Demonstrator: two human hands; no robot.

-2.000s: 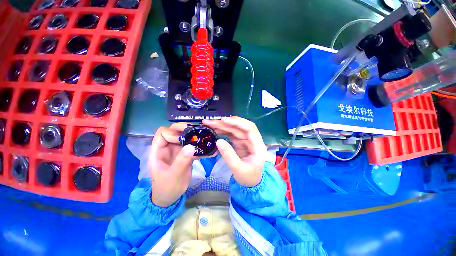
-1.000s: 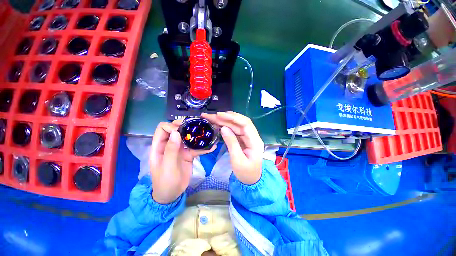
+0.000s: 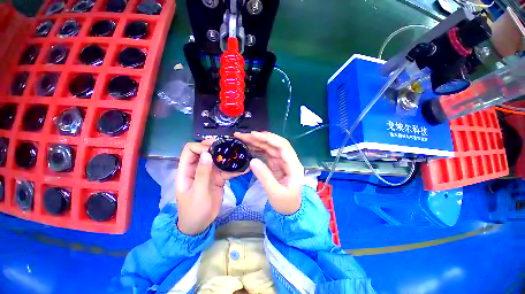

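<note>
A round black watch head with red and white marks on its upward face is held between my hands, just in front of the toggle press. My left hand grips its left edge, thumb at the rim. My right hand is at its right edge, with the thumb near the lower right rim and the fingers behind. The underside of the watch head is hidden. The red ribbed press handle points down over the press base.
A red-orange tray with several dark round watch heads lies at left. Crumpled clear film lies left of the press. At right are a white scrap, a blue box, thin tubing, black knobs and a second red-orange tray.
The watch head has turned and tilted between my fingers, so its marked face shows more fully than in the earliest frame. Both hands have shifted slightly. The press handle has not moved.
</note>
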